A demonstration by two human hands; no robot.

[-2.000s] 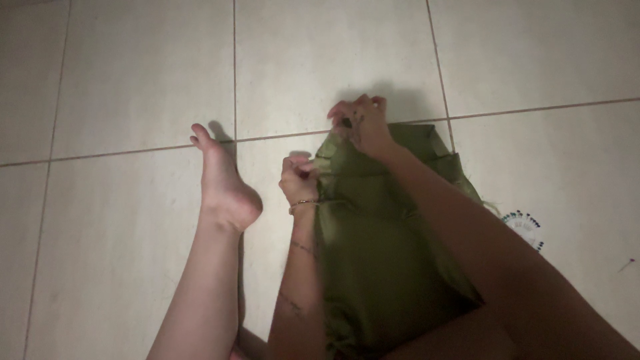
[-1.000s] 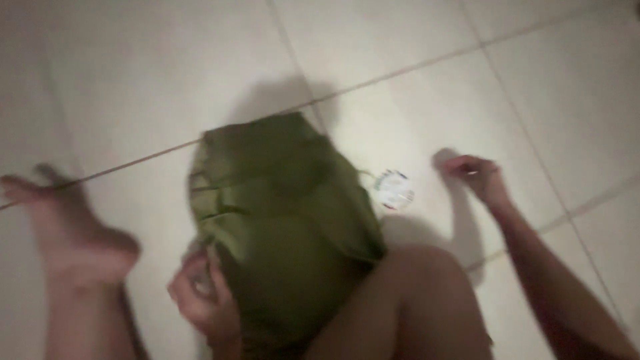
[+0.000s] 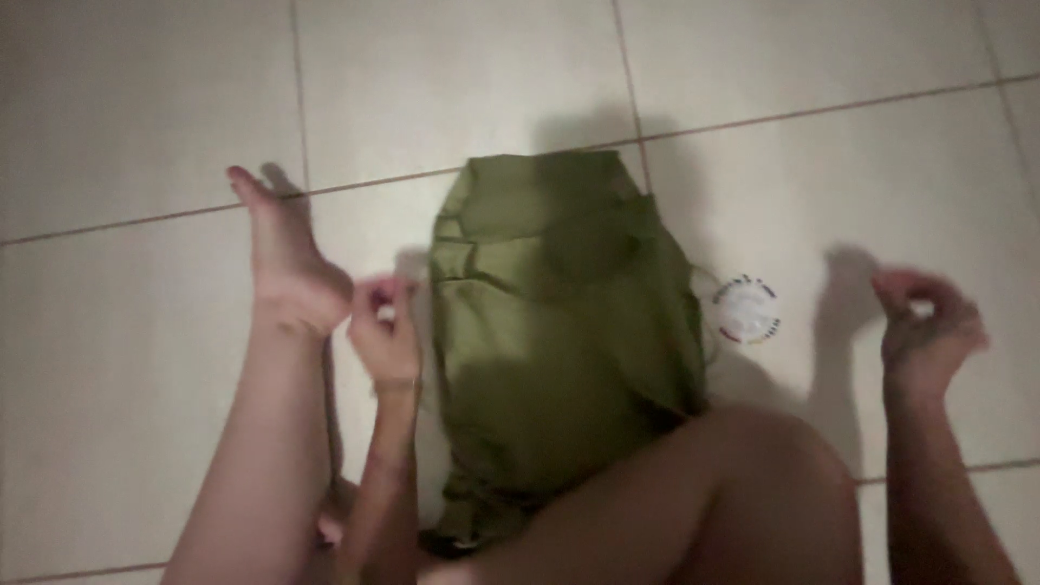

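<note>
A green fabric piece (image 3: 536, 349), perhaps a garment or bag, lies on the floor between my legs. Its lower end is partly hidden by my bent leg. My left hand (image 3: 386, 325) is just left of the fabric, near my heel, with thumb and fingers curled toward each other. Over the floor at the right is my right hand (image 3: 930, 325), apart from the fabric, its thumb and finger pinched together. Blur hides whether either hand holds something small. A round whitish disc with dark marks around its rim (image 3: 747, 311) lies just right of the fabric.
Pale floor tiles (image 3: 455, 73) with dark joints lie under everything. My bare foot and leg (image 3: 276, 341) extend along the left. A bent knee (image 3: 772, 479) stands at the lower right, beside the fabric. Thin thread-like strands (image 3: 711, 353) show at the fabric's right edge.
Both hands were at the upper part of the fabric two seconds ago. My right hand has moved off to the right, and my left hand is now beside the fabric's left edge.
</note>
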